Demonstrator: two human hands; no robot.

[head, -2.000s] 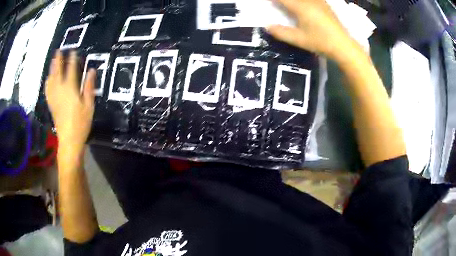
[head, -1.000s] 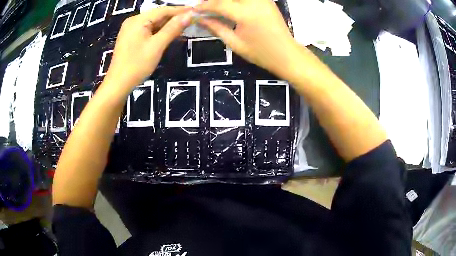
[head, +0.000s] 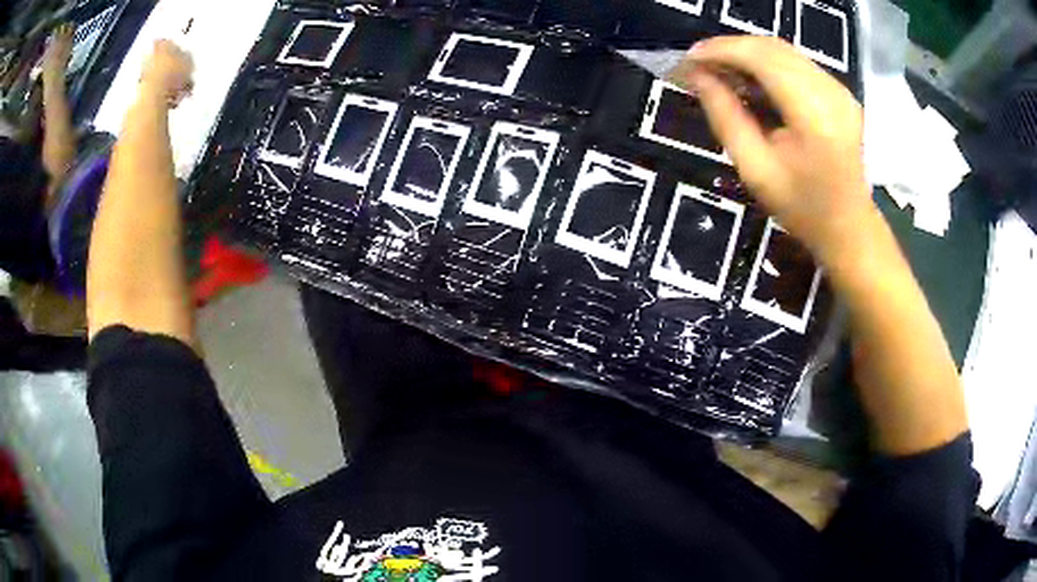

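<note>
The shiny black blister tray (head: 569, 313) lies tilted across the view and holds rows of black front housings (head: 534, 273), many with a white die-cut frame (head: 697, 241) around the window. My right hand (head: 773, 142) is over the tray's upper right, fingertips pinched on a small pale, see-through piece (head: 657, 65) beside a framed housing. My left hand (head: 168, 74) is at the upper left, over a long white sheet or stack (head: 216, 46) beside the tray. Its fingers are curled and slightly blurred; whether they hold anything is hidden.
White scraps (head: 927, 154) lie loosely piled right of the tray on the dark green bench (head: 955, 267). A white sheet or stack (head: 1006, 330) is at the far right. Another person's hand (head: 55, 102) shows at the far left. A purple-ringed fan (head: 74, 222) is partly behind my left arm.
My hands have parted: the left has moved from above the tray to the white sheet, the right keeps a pale piece. The view has turned, so the tray appears slanted.
</note>
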